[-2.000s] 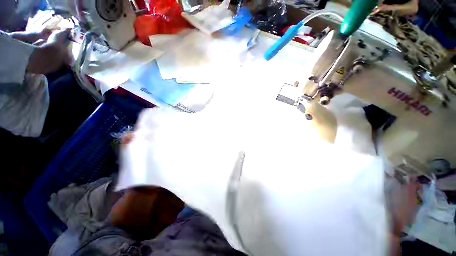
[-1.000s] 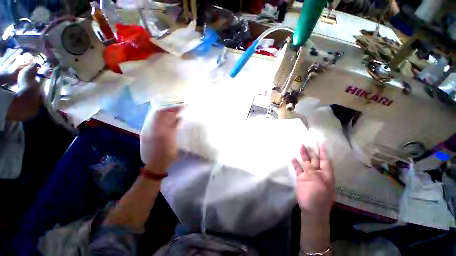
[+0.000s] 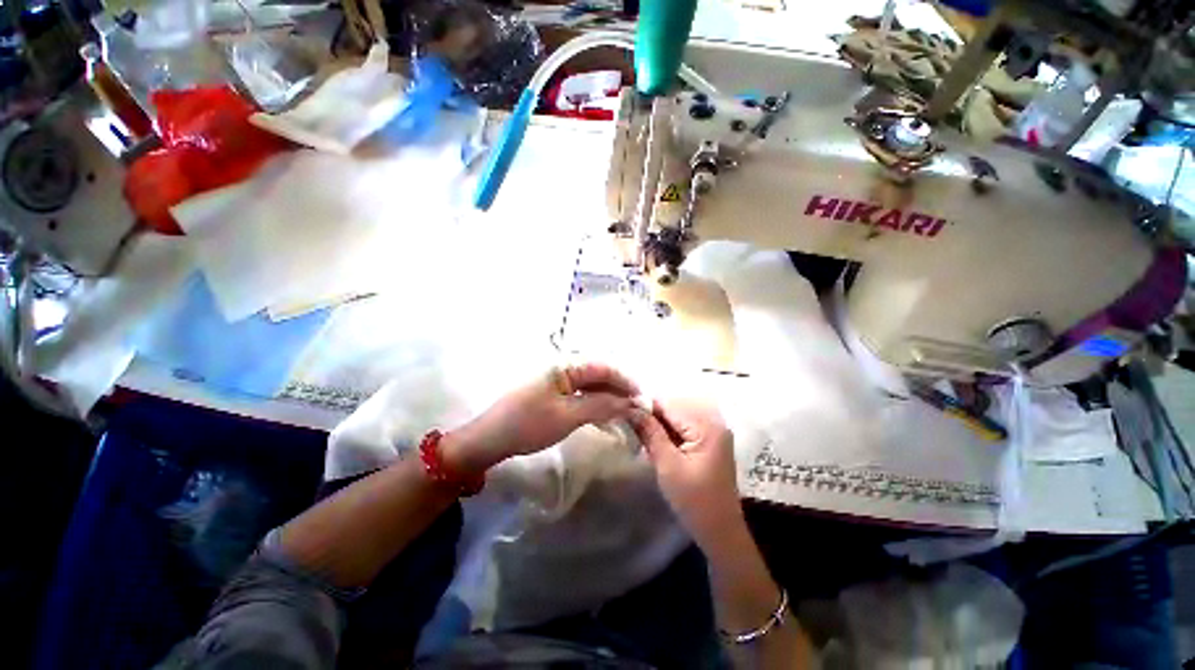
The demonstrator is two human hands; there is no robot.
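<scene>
White fabric (image 3: 564, 524) lies over the table's front edge and hangs down in front of me. My left hand (image 3: 577, 399), with a red bracelet, and my right hand (image 3: 675, 452), with a metal bracelet, meet at the fingertips. Both pinch a part of the white fabric just in front of the sewing machine's needle area. The cream sewing machine (image 3: 839, 170) has magenta HIKARI lettering. Its presser foot (image 3: 642, 275) is behind my hands. More white fabric (image 3: 773, 308) lies right of the needle, under the machine arm. The pinched bit itself is mostly hidden by the fingers.
A light-blue piece (image 3: 216, 340) and white cut pieces (image 3: 288, 236) lie at left. A red plastic bag (image 3: 197, 151) is behind them. A blue lamp (image 3: 509, 151) and a green fitting (image 3: 664, 46) hang near the machine head. A blue crate (image 3: 144, 524) is below left. White strips hang at right.
The fabric was spread wide, then lowered and gathered at the table edge. My hands have come together from apart, and now pinch it. The view has shifted, so the machine appears further left.
</scene>
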